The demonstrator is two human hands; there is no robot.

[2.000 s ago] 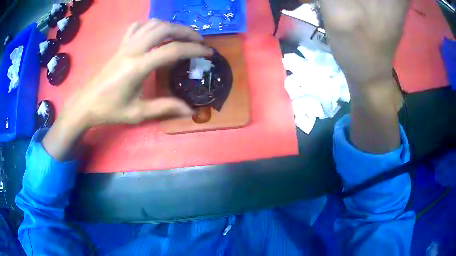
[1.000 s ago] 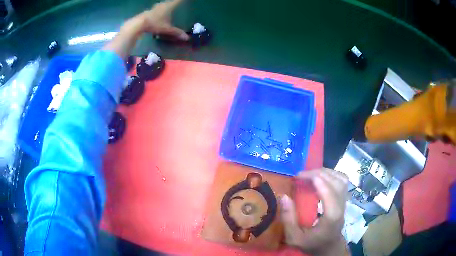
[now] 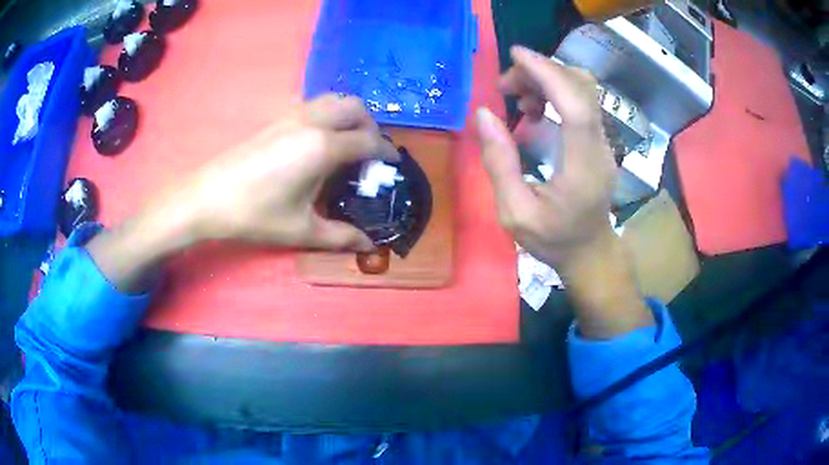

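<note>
A dark round housing [image 3: 386, 213] with a white piece on top sits in the recess of the brown fixture block [image 3: 423, 263]. My left hand [image 3: 309, 177] grips the housing from the left, with fingers over its top edge and thumb at its lower left rim. A round brown notch of the fixture shows just below the housing. My right hand [image 3: 554, 168] is raised right of the fixture, fingers apart, with nothing seen in it. The blue parts bin [image 3: 391, 54] above the fixture holds small shiny parts.
Several dark housings [image 3: 114, 124] with white tufts stand at the left beside a second blue bin [image 3: 34, 109]. A silver metal tray [image 3: 650, 73], white paper [image 3: 538, 280] and cardboard [image 3: 659, 250] lie right of the mat. A small blue bin [image 3: 807, 202] is at the far right.
The fixture, empty one second ago, holds a housing. My left hand has come back from the upper left onto it. My right hand remains near the fixture's right side.
</note>
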